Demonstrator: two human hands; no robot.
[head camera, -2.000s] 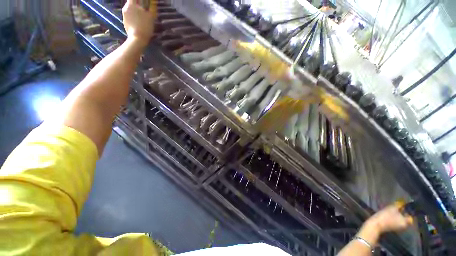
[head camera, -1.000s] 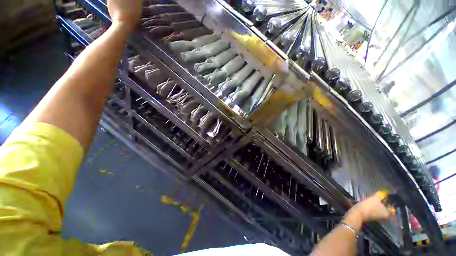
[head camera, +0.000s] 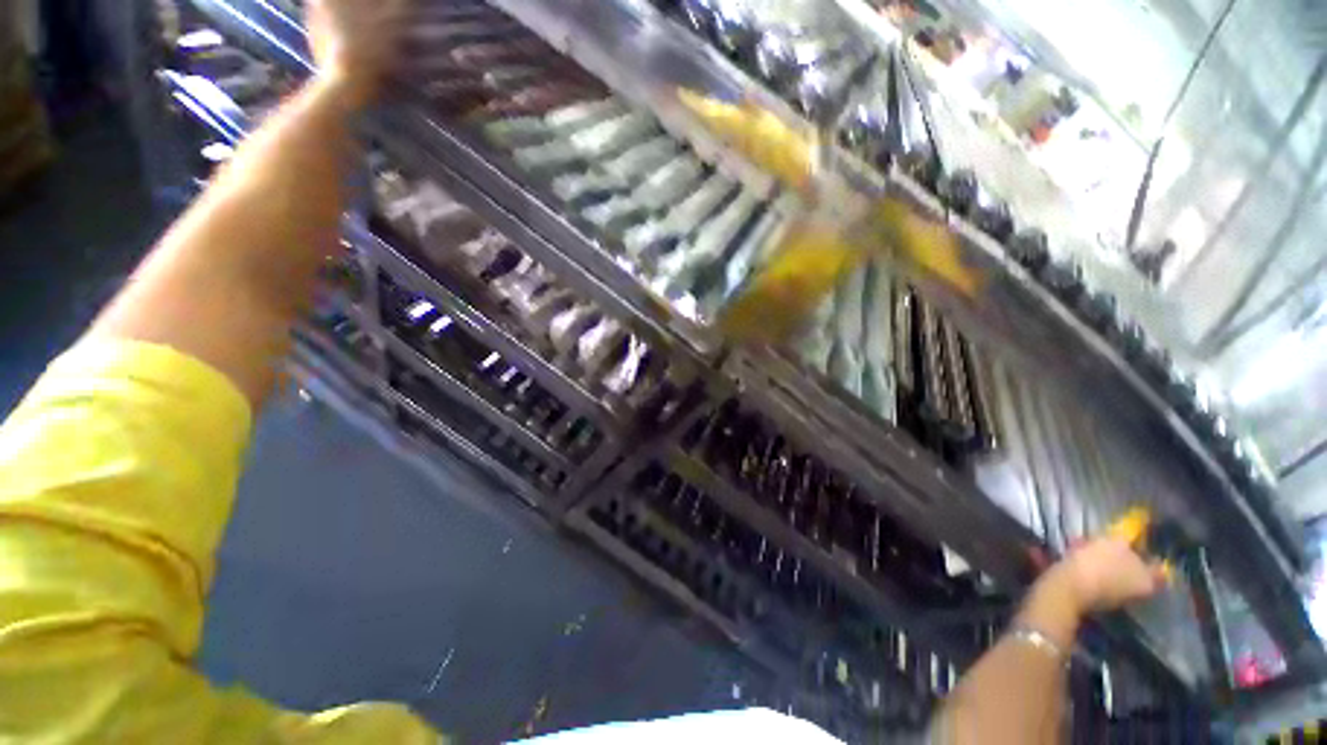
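Observation:
A large metal rack trolley (head camera: 931, 480) with several tiers slants across the view, blurred. Grey-green pieces (head camera: 640, 175) lie side by side in its upper tier, with brown pieces (head camera: 488, 66) at the upper left. Dark narrow pieces (head camera: 943, 371) lie right of them. My left hand (head camera: 357, 37) is at the rack's upper left, cut off by the picture's top edge; its fingers are hidden. My right hand (head camera: 1113, 568) is closed around a bar at the rack's right end, with yellow-orange covers on the fingertips.
Dark-grey floor (head camera: 364, 582) with faint yellow marks shows below the rack. Rounded dark shapes (head camera: 1019, 240) line the rack's far top edge. Bright, blurred shapes and thin dark bars (head camera: 1186, 117) stand beyond it. A yellow-black striped strip (head camera: 1295, 735) is at the lower right.
The floor and background have shifted past the rack, and the yellow dashed floor marks have mostly left view. Both hands stay at the rack, slightly further left in view than at first.

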